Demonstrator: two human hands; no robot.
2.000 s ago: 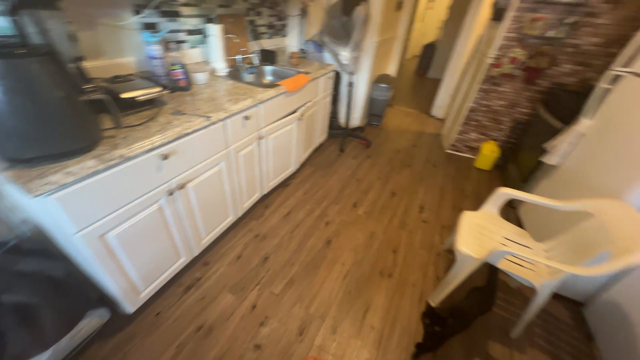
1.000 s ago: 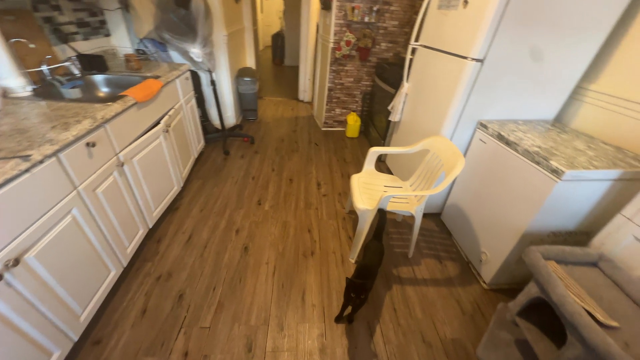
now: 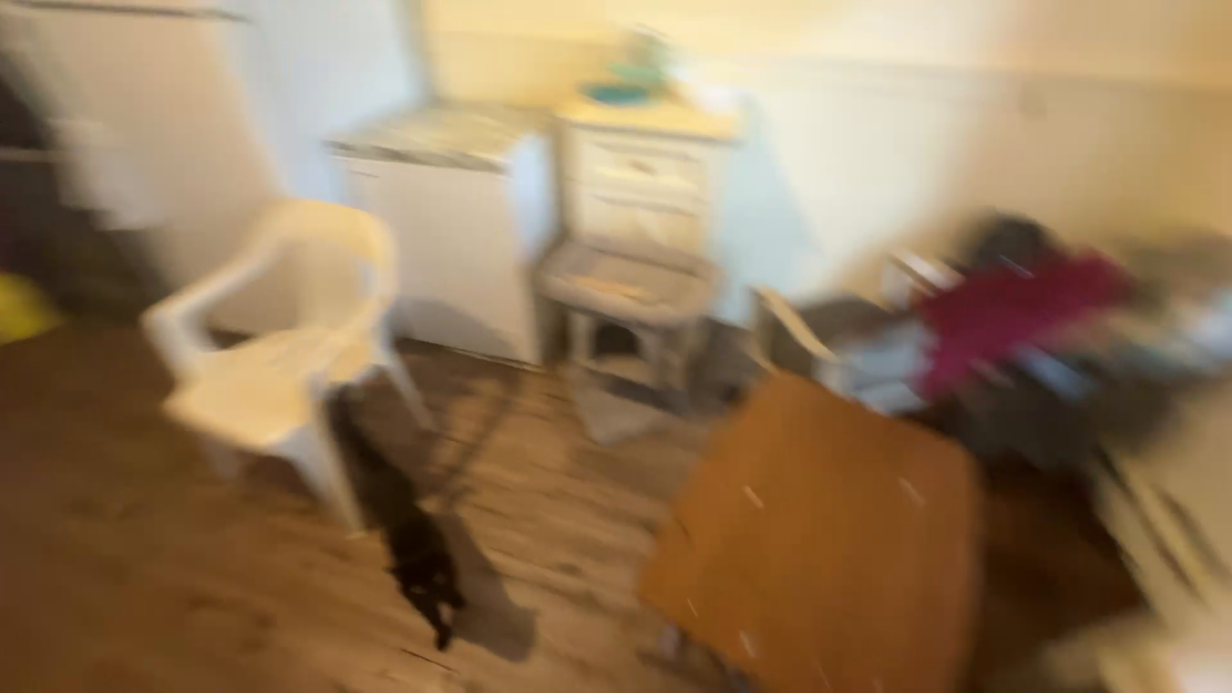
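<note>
Neither my left hand nor my right hand shows in the head view, so what they hold or touch is hidden. A white plastic armchair (image 3: 260,366) stands on the wood-look floor at the left. A black cat (image 3: 414,549) is on the floor beside the chair's legs, its head toward the bottom of the picture. An orange-brown panel (image 3: 818,539), perhaps a chair back or a tabletop, fills the lower right. The whole view is blurred.
A white chest-like appliance with a marbled top (image 3: 443,250) stands behind the armchair. Right of it are a drawer cabinet (image 3: 640,178) and a grey cat tree (image 3: 630,279). A dark red cloth (image 3: 1020,313) lies on a cluttered heap; something yellow (image 3: 24,308) sits far left.
The view has swung far to the right, from the counter and sink to the cabinet, the orange-brown panel and the clutter.
</note>
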